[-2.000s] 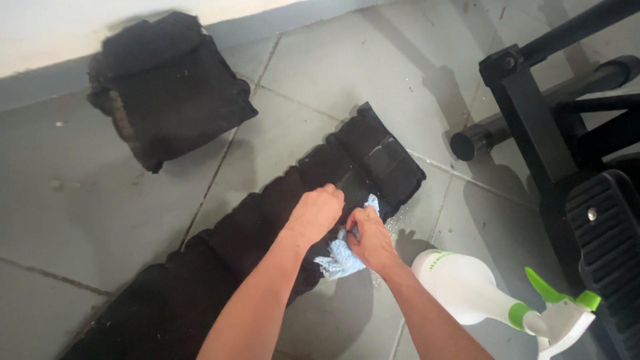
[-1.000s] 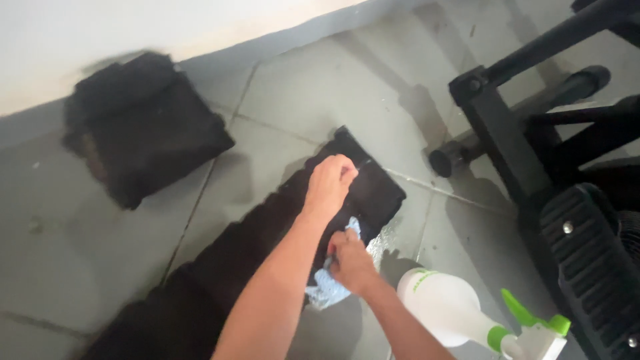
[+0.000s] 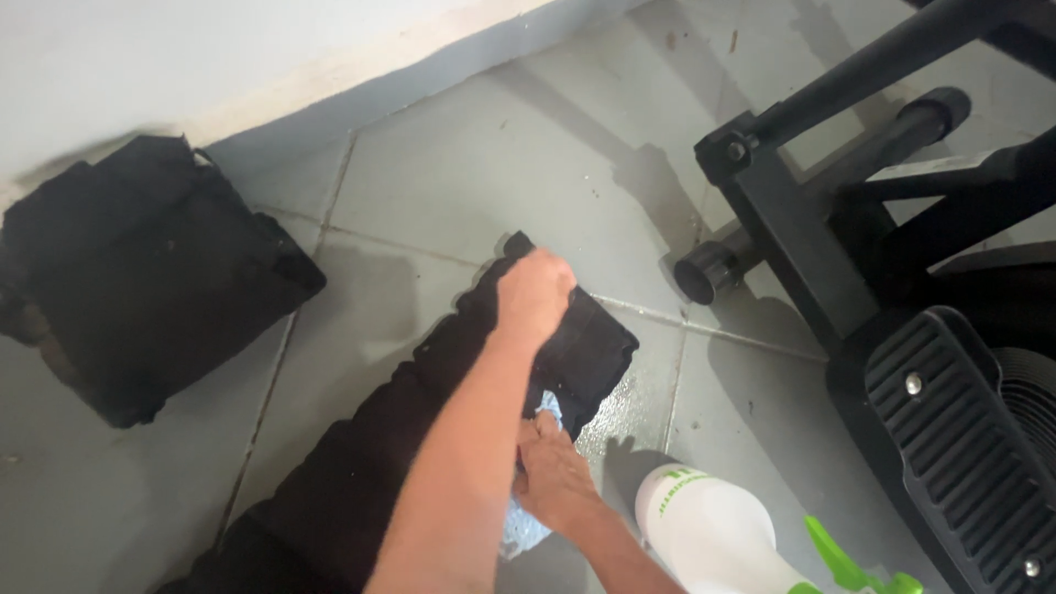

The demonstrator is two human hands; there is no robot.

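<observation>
A long black padded fabric piece [image 3: 355, 462] with cross seams lies on the floor, running from lower left to the centre. My left hand [image 3: 536, 293], its fingers curled, is at the piece's far end; whether it pinches anything is hidden. My right hand [image 3: 557, 470] grips a crumpled light blue cloth [image 3: 524, 532] against the near edge of the fabric. Part of the cloth sticks out beyond the fingers. Beside the fabric, to the right of my right hand, the floor glistens as if wet.
A white spray bottle [image 3: 705, 524] with a green trigger is at the lower right. Black exercise equipment with a ribbed pedal [image 3: 949, 429] fills the right side. Another black fabric piece [image 3: 165, 280] lies at left, near the wall [image 3: 247, 58]. Grey tiles [image 3: 462, 165] cover the floor.
My left hand has moved up along the black fabric to its far end, away from my right hand. The right hand still holds the blue cloth.
</observation>
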